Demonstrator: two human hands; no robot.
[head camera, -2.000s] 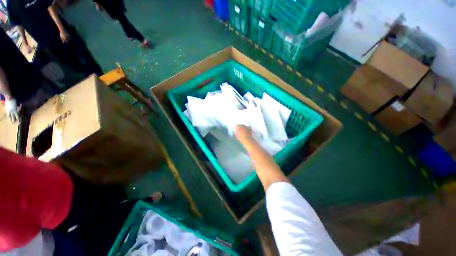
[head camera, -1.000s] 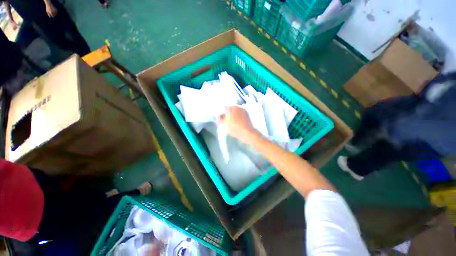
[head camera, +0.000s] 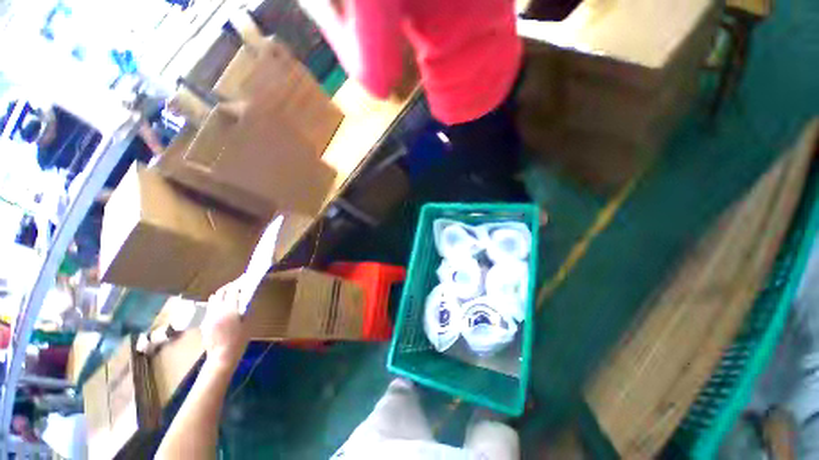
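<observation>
My left hand (head camera: 224, 328), bare, is at the lower left and holds a thin white liner sheet (head camera: 261, 262), seen nearly edge-on. The sheet is beside the opening of a brown packing box (head camera: 328, 305), which lies over a red stool (head camera: 384, 286). The hand is slightly blurred and its fingers are hard to make out. A green product crate (head camera: 404, 314) in the middle holds several white round bagged products (head camera: 486, 325). My right hand is not in view.
Open brown cartons (head camera: 260, 148) stand on the bench at the upper left. A person in a red top (head camera: 462, 58) is at the top centre. A large carton (head camera: 709, 314) around a green liner crate (head camera: 763, 368) is at the right. Pale clothing shows at the bottom.
The view has swung left, from the liner crate to the bench and product crate. The right hand that was on the white sheets has left the view. The left hand now shows with a sheet.
</observation>
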